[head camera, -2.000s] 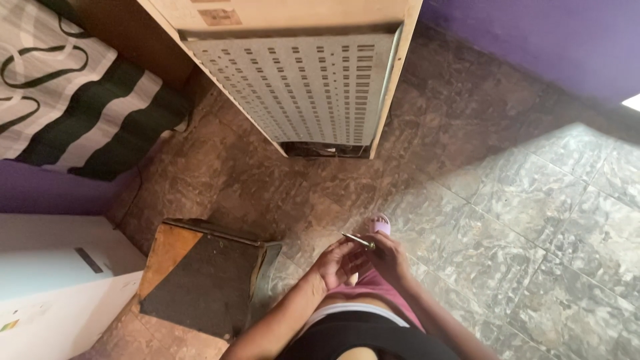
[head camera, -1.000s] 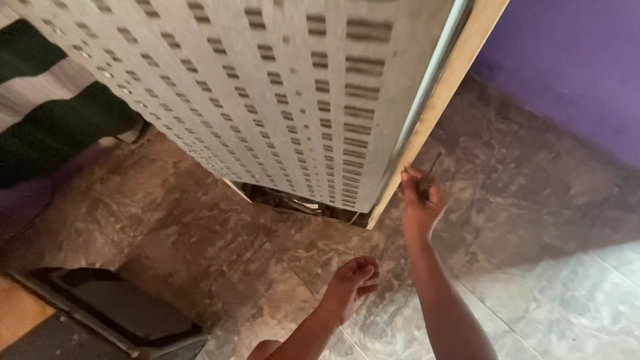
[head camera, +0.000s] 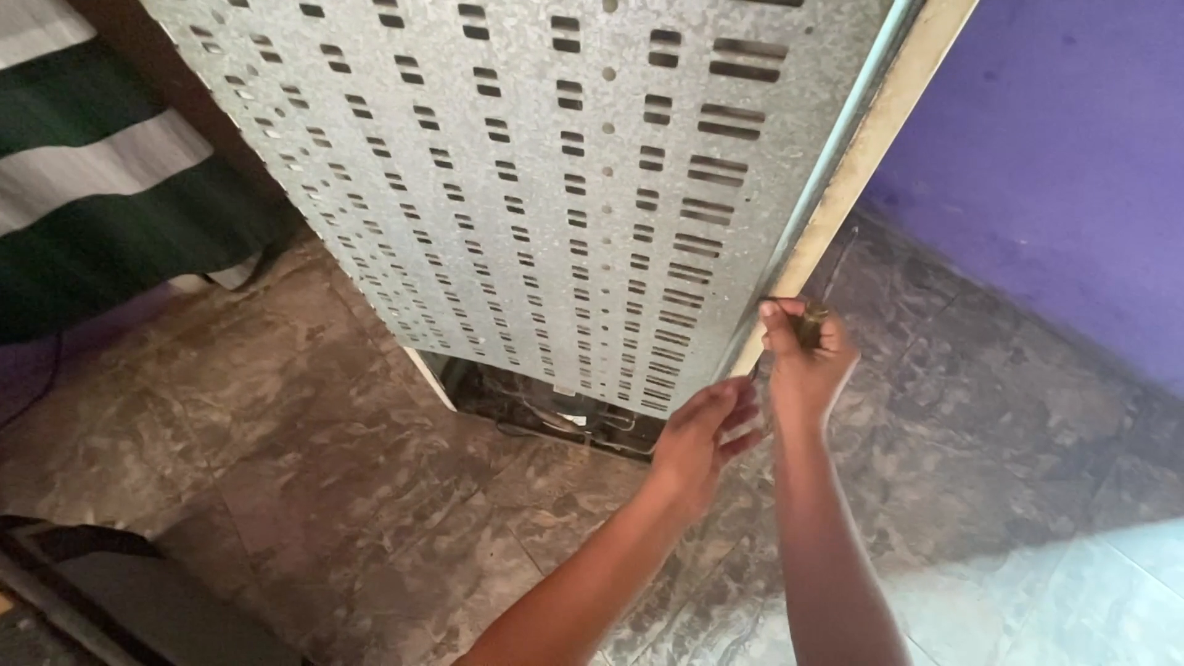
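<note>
A perforated metal back panel (head camera: 536, 194) covers the rear of an upright refrigerator, with a pale side edge (head camera: 860, 176) along its right. Near the lower part of that edge, my right hand (head camera: 809, 347) is closed around a screwdriver (head camera: 810, 324); its yellowish handle shows and a thin shaft points up and away. Just below and to the left, my left hand (head camera: 708, 435) has its fingers apart beside the lower right corner of the panel. Its fingertips are close to the edge; whether they touch it is unclear. Dark tubing (head camera: 573, 416) shows in the open compartment under the panel.
Marbled floor tiles (head camera: 361, 490) surround the refrigerator. A purple wall (head camera: 1045, 157) stands at the right. Striped cloth (head camera: 102, 176) hangs at the upper left, and a dark piece of furniture (head camera: 139, 592) is at the lower left.
The view has moved much closer to the refrigerator. Both hands, together near my body two seconds ago, are now at the panel's right edge; my left hand has risen toward it since one second ago.
</note>
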